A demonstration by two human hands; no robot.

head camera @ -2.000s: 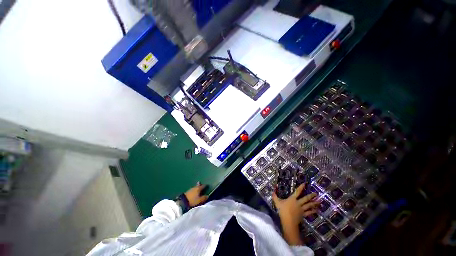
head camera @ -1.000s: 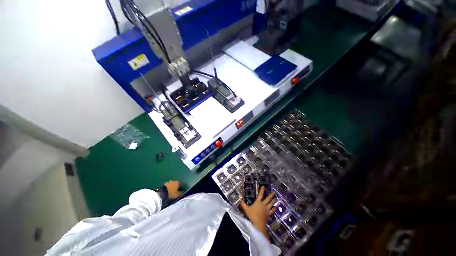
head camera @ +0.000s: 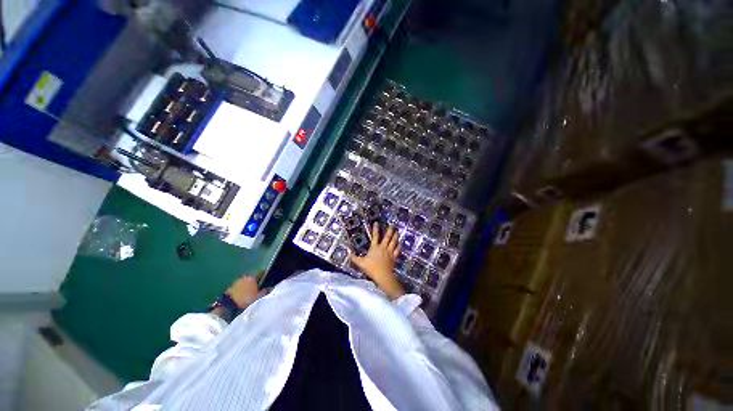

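My right hand [head camera: 379, 255] is over the near part of a clear blister tray [head camera: 440, 271], its thumb and fingers at a black block-like fixture [head camera: 358, 231] with pockets. Its palm side and the fixture's contents are too small to make out. Small square black modules [head camera: 309, 236] sit in the tray pockets. My left hand [head camera: 243, 290] rests at the edge of the green bench, small and blurred, with no object visible in it.
The white machine bed [head camera: 241, 144] carries a black fixture [head camera: 175, 112] between two dark clamp stations. A clear bag [head camera: 112, 238] and one loose black part [head camera: 185, 250] lie on the green mat. Film-wrapped cartons [head camera: 611, 273] stand at the right. Another tray part [head camera: 418, 136] extends beyond.
The camera view has turned and shifted toward the right, showing the cartons. The right hand stays at the fixture over the tray; the left hand stays at the bench edge.
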